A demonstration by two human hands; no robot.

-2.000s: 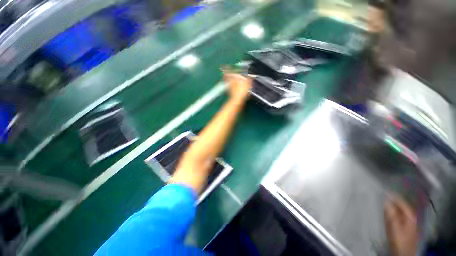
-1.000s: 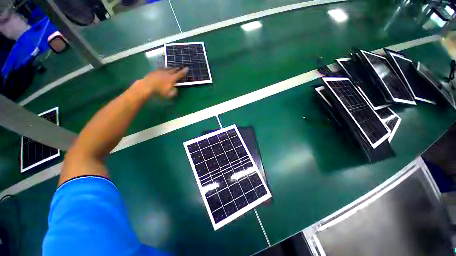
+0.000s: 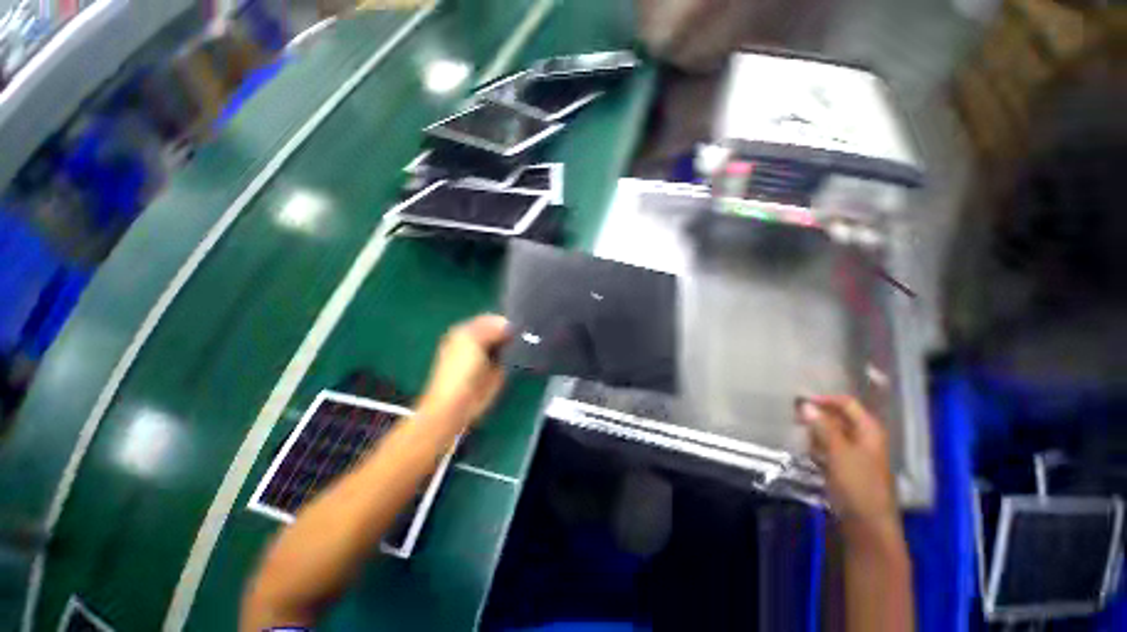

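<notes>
My left hand (image 3: 476, 358) grips the left edge of a solar panel (image 3: 593, 315), held with its plain black back up, partly over the green belt and partly over the light box (image 3: 742, 352). My right hand (image 3: 847, 444) is over the front right part of the light box. Its fingertips are pinched together at something small and dark, too blurred to name. Red and dark test leads (image 3: 859, 303) run down the right side of the light box.
A panel stack (image 3: 476, 204) lies on the green conveyor belt (image 3: 297, 266). Another panel (image 3: 340, 451) lies nearer. A pale instrument (image 3: 816, 117) stands behind the light box. A panel (image 3: 1053, 556) is at far right by blue plastic.
The view has swung right to the light box. My left hand, earlier over a panel on the far belt, now holds a panel back up. My right hand has come into view.
</notes>
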